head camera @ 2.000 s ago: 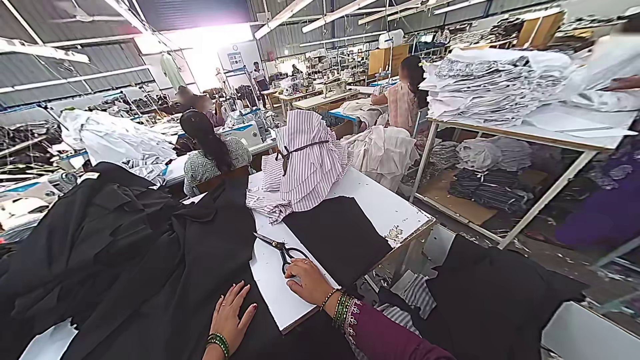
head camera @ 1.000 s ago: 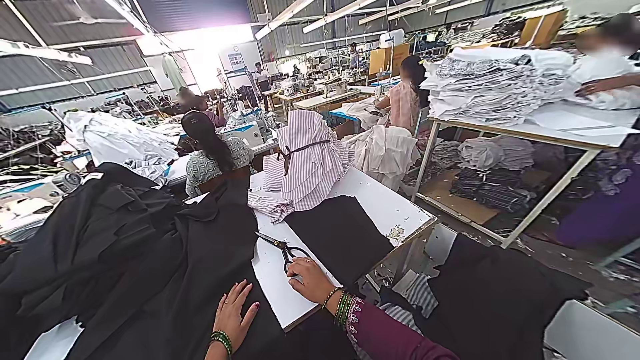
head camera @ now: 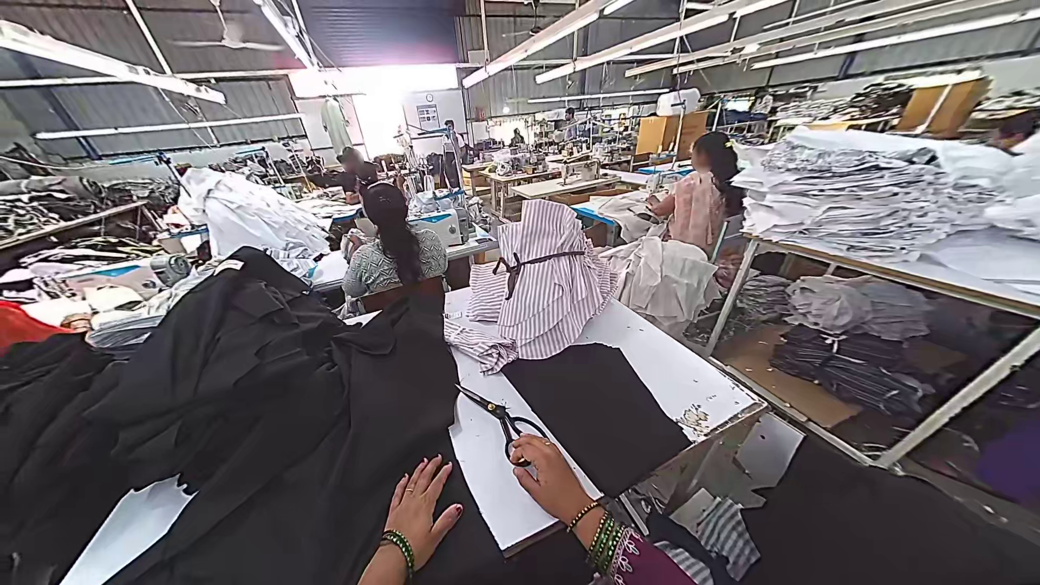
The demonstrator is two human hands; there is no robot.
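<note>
Black cloth [head camera: 268,406] is heaped over the left and front of the white table [head camera: 650,345]. My left hand [head camera: 418,508] rests flat on it near the table's front edge, fingers spread, holding nothing. On the bare white strip lies a pair of scissors [head camera: 496,409] with black handles, blades pointing away and to the left. The fingers of my right hand [head camera: 544,475] are curled at one handle loop; part of that loop is hidden. A black cut fabric piece [head camera: 597,410] lies flat to the right of the scissors. Behind it stands a tied bundle of striped fabric [head camera: 544,284].
A metal-framed table [head camera: 894,272] at the right bears stacked white fabric pieces [head camera: 869,199], with bundles on its lower shelf. More black cloth [head camera: 886,520] hangs at the lower right. A person [head camera: 394,244] sits just beyond my table; another person [head camera: 703,195] sits farther right.
A person who stood behind the right-hand table one second ago is now mostly out of view. My hands and the scissors have stayed in about the same place.
</note>
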